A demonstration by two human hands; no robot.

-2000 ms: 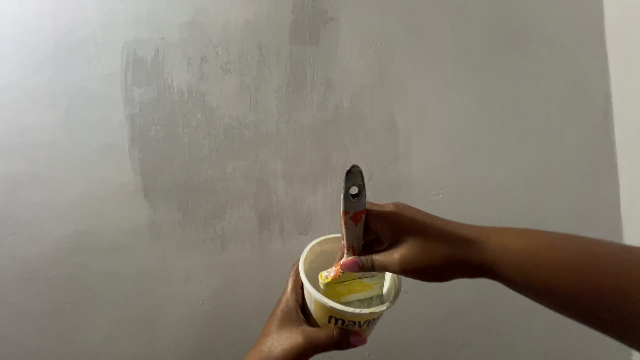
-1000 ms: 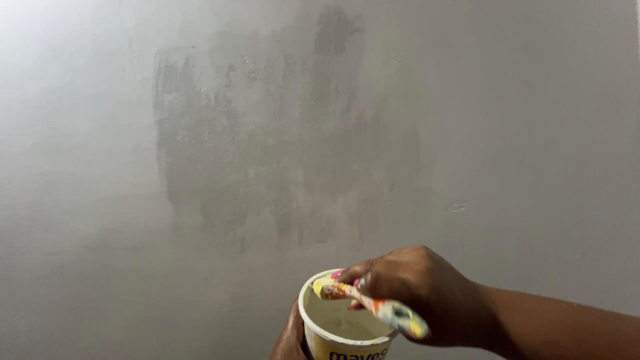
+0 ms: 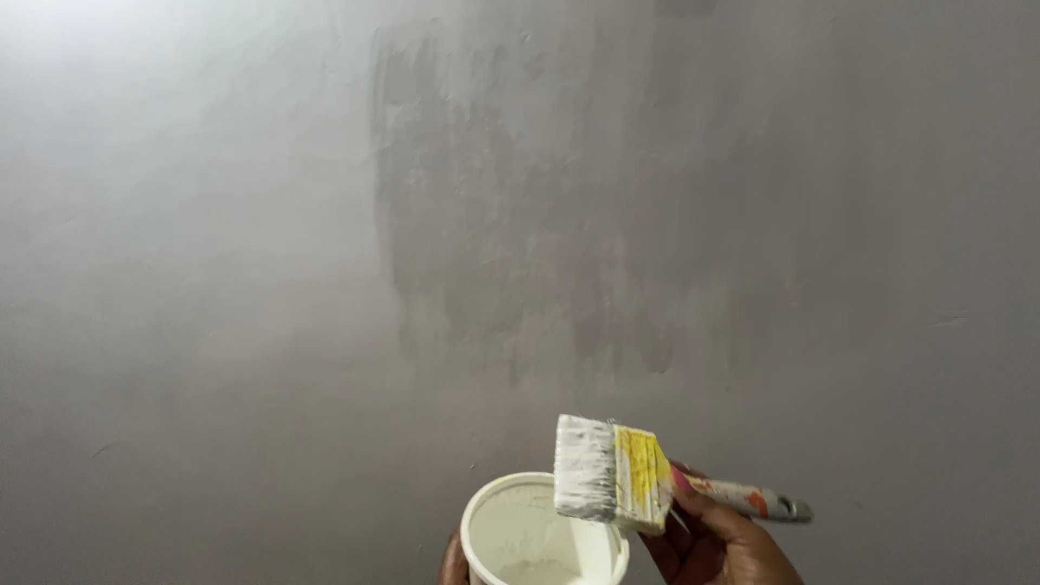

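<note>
My right hand (image 3: 723,536) grips a flat paintbrush (image 3: 638,479) near the base of its handle. The brush lies roughly level over the right side of a plastic tub's rim, its bristles coated in white paint and pointing left. Yellow paint covers part of the ferrule, and orange stains mark the pale handle. At the bottom edge, my left hand (image 3: 453,561) holds the pale plastic tub (image 3: 508,520) from its left side; only a small part of this hand shows. Some whitish paint is visible inside the tub.
A grey wall (image 3: 244,325) fills the view behind the tub and brush. Its middle bears a darker, streaky patch (image 3: 520,211) with vertical brush marks, and a smaller dark patch (image 3: 685,6) shows at the top edge. Bright light falls on the upper left.
The brush has come up out of the tub, and its white-coated bristles now show above the rim. My right hand has turned, with the handle now pointing right.
</note>
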